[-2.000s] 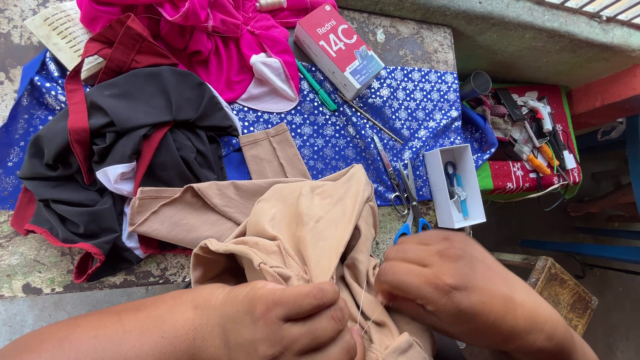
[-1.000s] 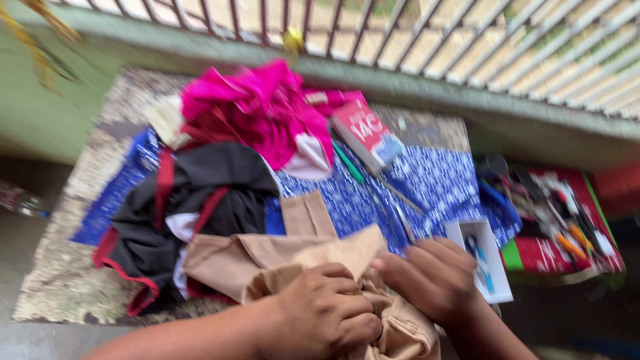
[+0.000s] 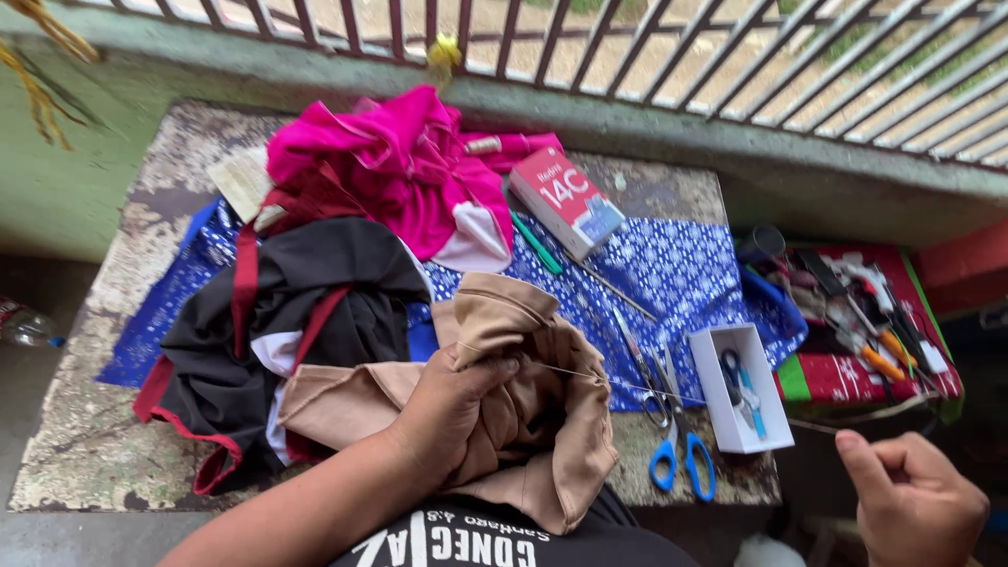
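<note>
My left hand grips a bunched tan fabric garment near the table's front edge. A light thread runs taut from the cloth by that hand, across the scissors and a small white box, to my right hand. Those fingers are pinched together at the far right, beyond the table; whether a needle is between them cannot be seen. Blue-handled scissors lie with blades apart beside a second, smaller pair. The white box holds small scissors and a light-blue tool.
A black garment with red trim and a bright pink garment lie at left and behind. A red phone box, a green pen and blue snowflake cloth are on the worn table. Assorted tools lie at right; a barred wall stands behind.
My right hand has moved far out to the right from beside the tan garment, and the thread now stretches between them. My left hand still holds the cloth. The view has tilted up since the first frame.
</note>
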